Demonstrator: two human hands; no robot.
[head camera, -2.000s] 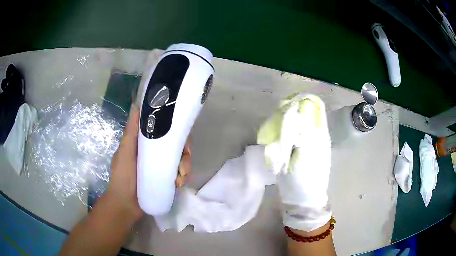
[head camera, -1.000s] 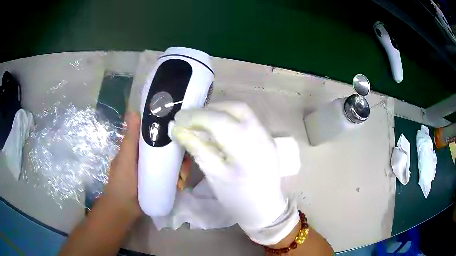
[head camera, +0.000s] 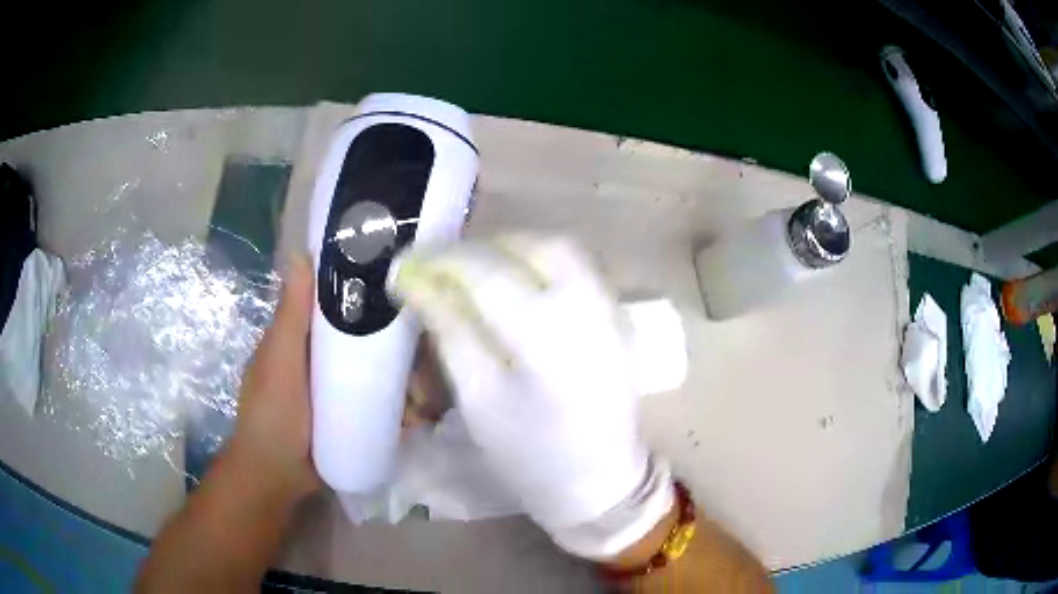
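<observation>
The white hair removal device stands upright in view, its black oval panel with round silver button facing me. My bare left hand holds it around its lower left side, fingertips showing at its right edge. My gloved right hand is at the panel's right edge, its yellowish fingertips bunched beside the small button and blurred. Whether a cloth is pinched in them cannot be told. A crumpled white cloth lies on the board under my right hand, partly hidden. A small folded white pad shows just right of the glove.
Crinkled clear film lies at left, beside a dark item with white cloth. A whitish bottle with its silver lid flipped open is at right. White cloths lie further right. Another device is on the green belt.
My gloved right hand has come from the right over to the device's panel, uncovering the bottle and folded pad. My left hand keeps holding the device. The whole view has shifted slightly.
</observation>
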